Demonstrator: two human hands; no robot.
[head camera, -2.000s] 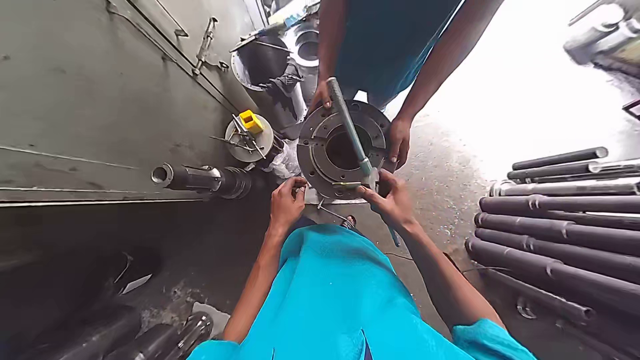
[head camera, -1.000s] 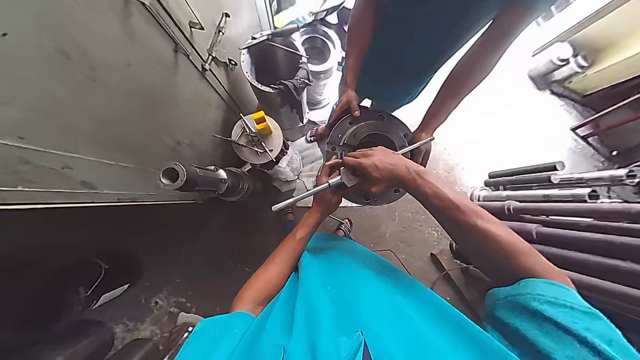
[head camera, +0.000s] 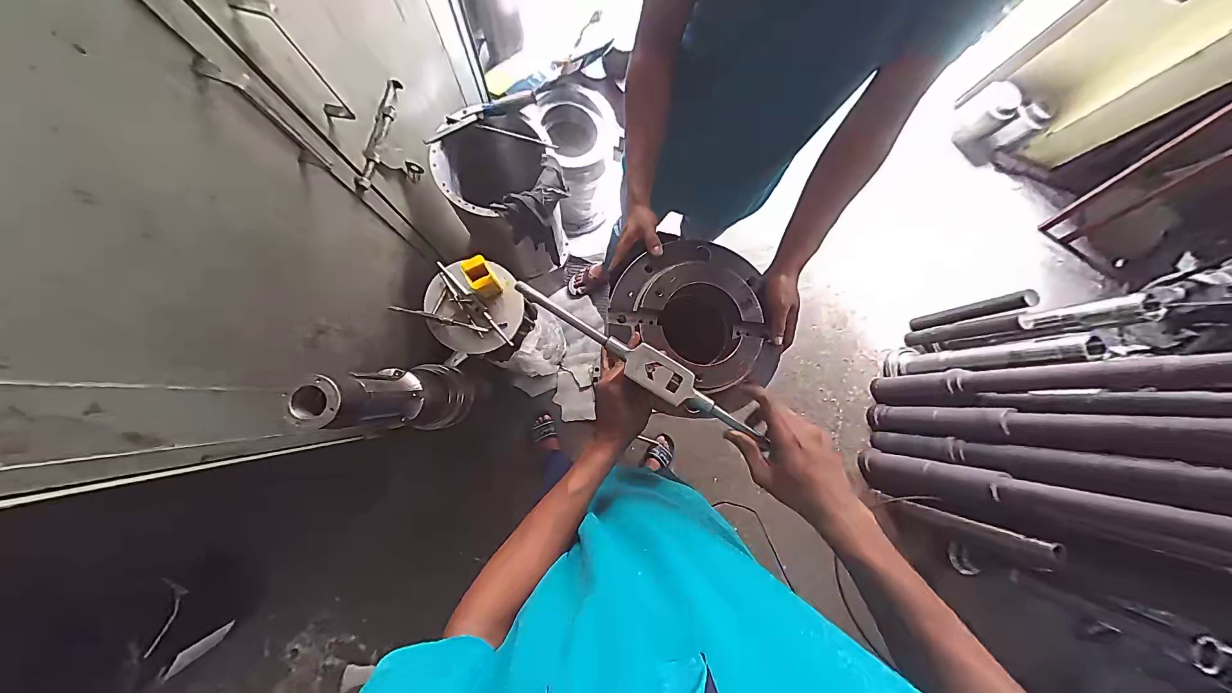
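A tap wrench (head camera: 660, 374) with long bar handles lies slantwise over the near edge of a round flanged metal part (head camera: 654, 284). My left hand (head camera: 621, 399) is at the near left rim, under the wrench body and partly hidden by it; what its fingers grip cannot be made out. With thumb and fingers, my right hand (head camera: 794, 448) touches the lower right end of the wrench handle. A co-worker's two hands hold the flanged part at its left and right sides. The jaws of the wrench show no clear view of a tap.
A round stand (head camera: 448, 332) at left bears a yellow block and thin tools. Beside it a hollow shaft (head camera: 371, 400) juts out near a metal wall. Dark pipes (head camera: 1059, 423) are stacked at right. Behind stands a large drum (head camera: 438, 168) with a cloth. A cable lies on the floor.
The tap wrench has swung round over the flanged part to a different slant. My right hand has moved from the wrench's middle to its lower right handle. The co-worker's hands still hold the part.
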